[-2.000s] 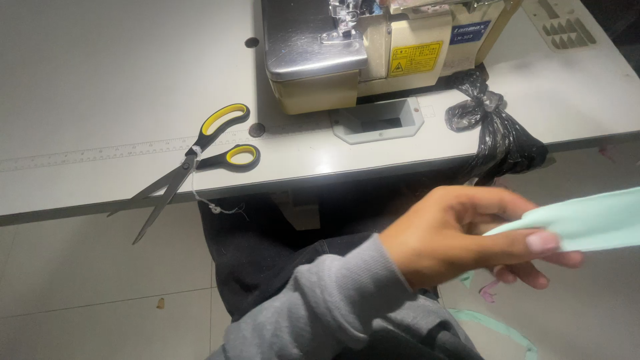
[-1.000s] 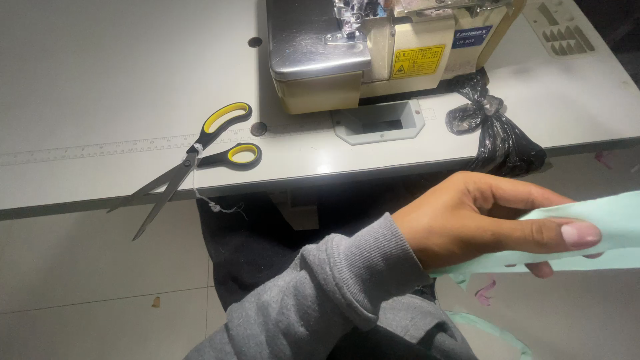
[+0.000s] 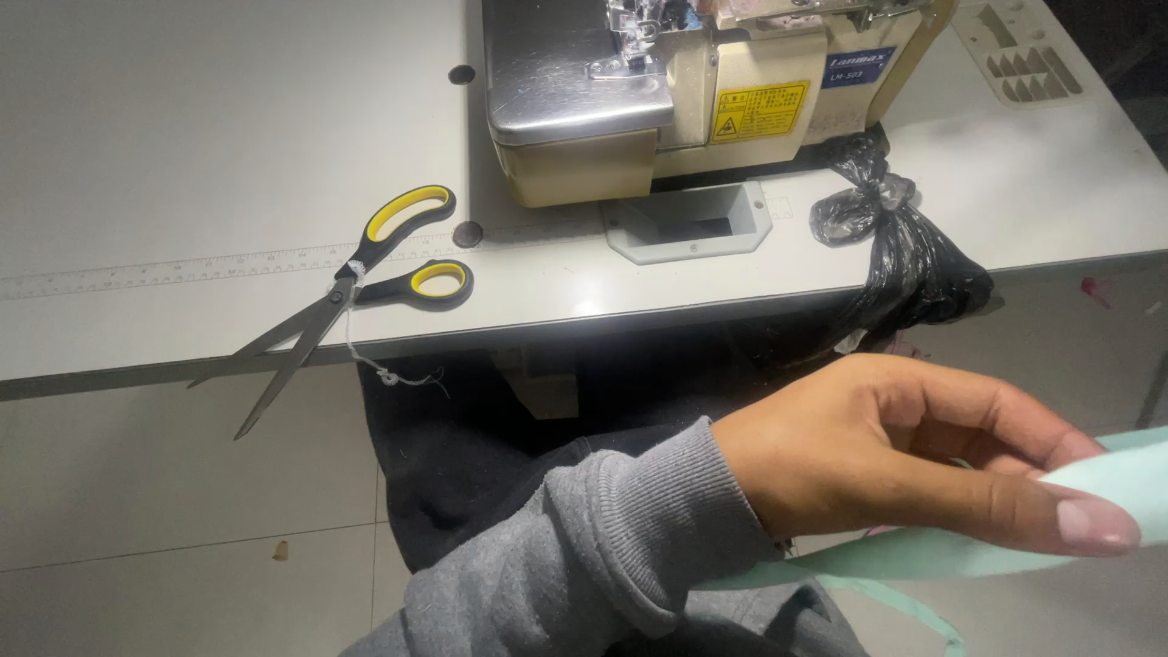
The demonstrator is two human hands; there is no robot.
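My left hand (image 3: 912, 456), in a grey ribbed cuff, is at the lower right with its thumb and fingers closed on a strip of pale mint-green fabric (image 3: 1118, 484). Part of the strip passes under the hand and hangs below the wrist as a thin curling tail; its other side runs out of the right edge of the view. My right hand is not in view. Scissors with black and yellow handles (image 3: 360, 283) lie open on the table at the left, their blades jutting past the front edge. A white cord is tied around them.
A Lanmax overlock sewing machine (image 3: 766, 100) stands on the white table (image 3: 228, 119). Before it are a grey-framed opening (image 3: 689, 224) and a knotted black plastic bag (image 3: 912, 246) hanging over the edge. Printed ruler marks (image 3: 173, 269) run along the tabletop.
My left hand has shifted to the right since the earliest frame, keeping hold of the mint-green fabric. The fabric now lies lower under the wrist. The scissors have stayed put.
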